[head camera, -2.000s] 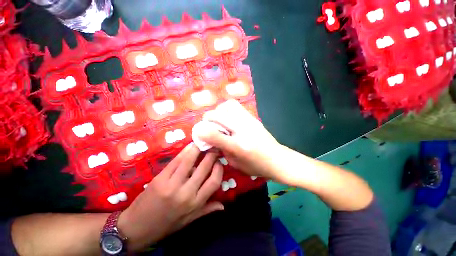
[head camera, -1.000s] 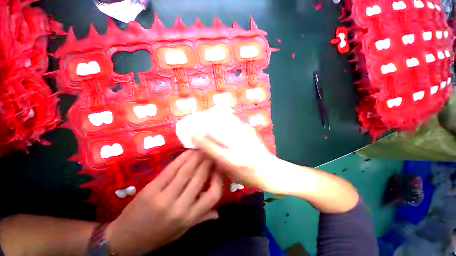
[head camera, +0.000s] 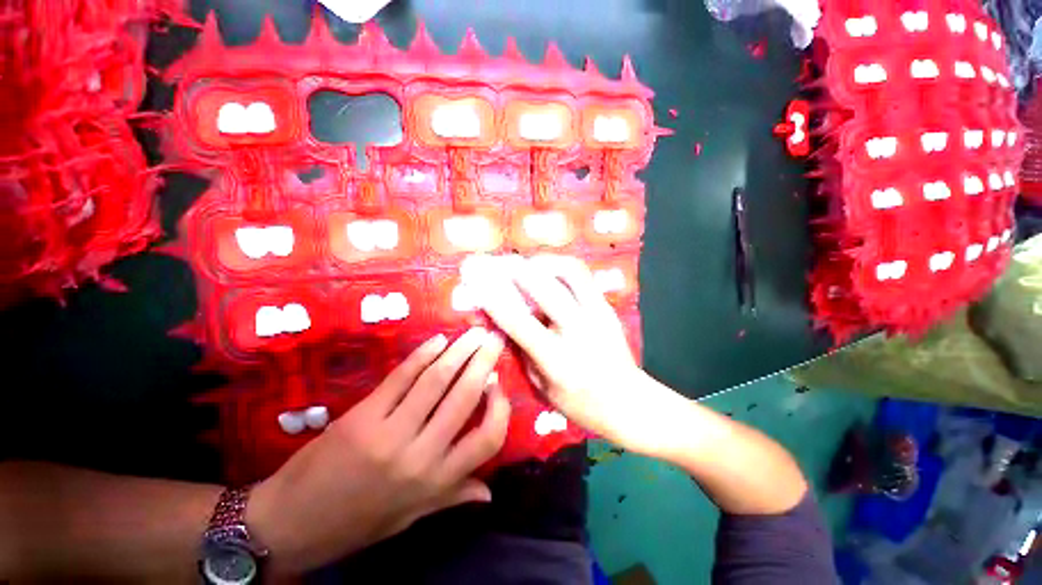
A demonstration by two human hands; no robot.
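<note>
A red moulded silicone sheet (head camera: 343,274) with spiky edges and rows of white two-lobed areas lies in front of me; one cell near its top is empty. My left hand (head camera: 389,446) rests palm down on the lower middle of the sheet, fingers slightly apart, holding nothing visible. My right hand (head camera: 571,343) is on the sheet right of centre, its fingertips close to my left fingertips. A white wiping cloth (head camera: 486,274) is under its fingers; glare blurs the cloth's outline and the hand's.
A ragged red sheet pile (head camera: 69,160) stands at left, a neater stack (head camera: 914,171) at right. Between are a dark pen-like tool (head camera: 744,246) and a loose red part (head camera: 796,128). Clear plastic (head camera: 771,11) is at the top edge, olive fabric (head camera: 914,363) at right, green floor below.
The view has shifted, so the sheet appears further right. My right hand has moved slightly over the sheet and its fingers lie flatter. My left hand stays pressed on it.
</note>
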